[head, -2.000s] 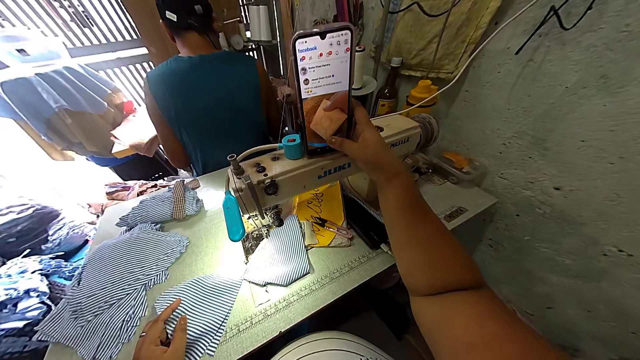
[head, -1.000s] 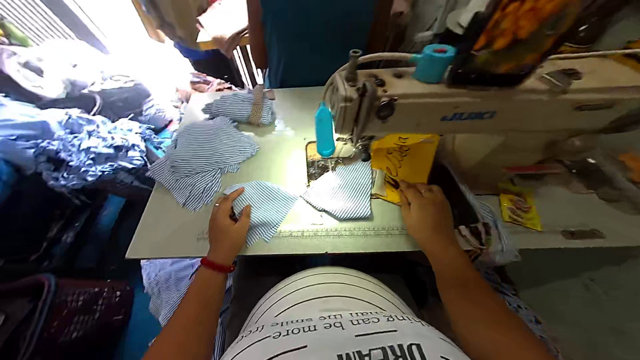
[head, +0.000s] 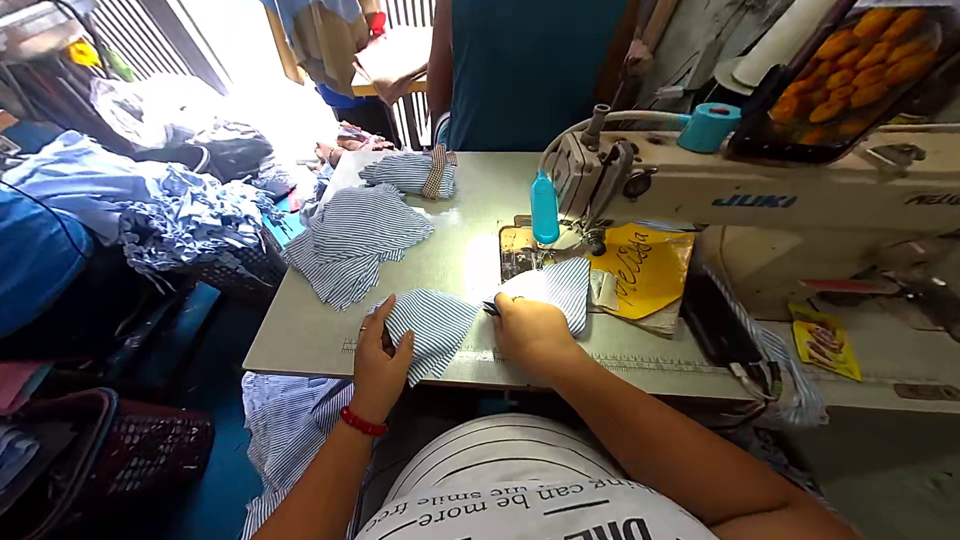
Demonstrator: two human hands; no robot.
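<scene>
My left hand [head: 384, 352] grips the left edge of a blue-and-white striped fabric piece [head: 435, 326] at the table's front edge. My right hand [head: 531, 330] is closed on a small dark tool [head: 490, 308], where the striped piece narrows to a point; its kind is mostly hidden. Just beyond that hand, a second striped piece [head: 564, 289] lies beside the needle area of a Juki sewing machine [head: 675, 180]. A stack of striped pieces [head: 367, 232] and a tied striped bundle [head: 412, 174] rest farther left on the table.
A yellow packet with writing [head: 645, 270] lies under the machine arm. A phone [head: 847, 82] leans on top of the machine. Baskets [head: 150, 450] and piled cloth [head: 187, 202] stand at the left. A person in a teal shirt [head: 532, 75] is behind the table.
My right hand has moved left from the yellow packet to the striped pieces and now holds the dark tool. Two seconds ago it was at the phone. The view has also shifted.
</scene>
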